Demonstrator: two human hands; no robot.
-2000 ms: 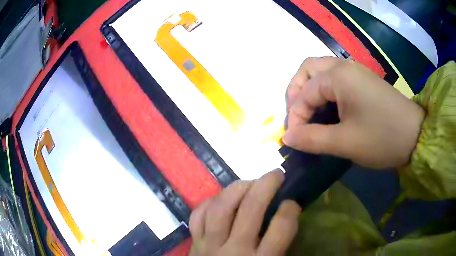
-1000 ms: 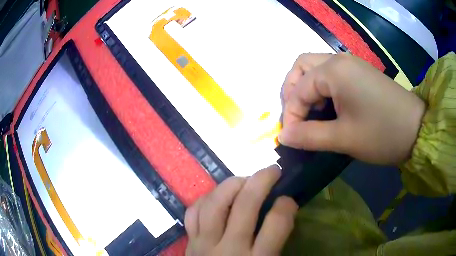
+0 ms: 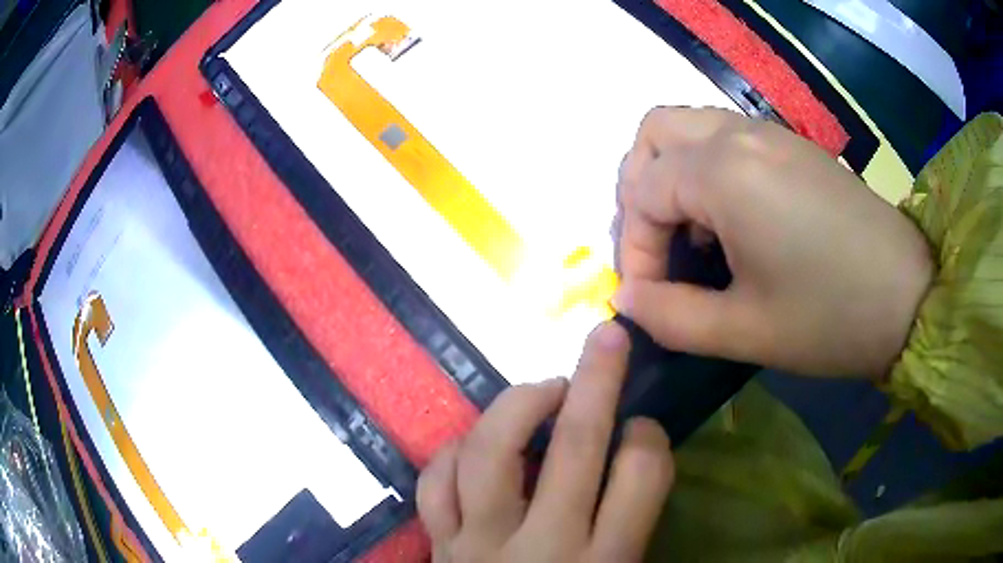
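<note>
A display module (image 3: 528, 99) lies back up, with a hooked orange flex cable (image 3: 423, 176) across its white back. The cable's lower end is washed out by glare. My right hand (image 3: 759, 236) pinches the cable's foot between thumb and index finger at the module's black lower edge. My left hand (image 3: 550, 473) rests on that black edge, its index fingertip beside my right thumb, the other fingers curled and holding nothing visible. A second display module (image 3: 209, 363) at the left bears another flex cable (image 3: 116, 423) and a black piece (image 3: 295, 530) at its lower edge.
A red foam tray (image 3: 319, 258) surrounds both modules. A white strip (image 3: 896, 44) curves at the upper right. A clear plastic bag (image 3: 33, 495) lies at the lower left. Grey-white covers (image 3: 50, 143) are at the upper left. A green sleeve (image 3: 968, 297) covers my right wrist.
My left index finger has straightened and moved up and right to the cable foot beside my right thumb. My right hand keeps its pinch with a slight shift. The view shifts slightly.
</note>
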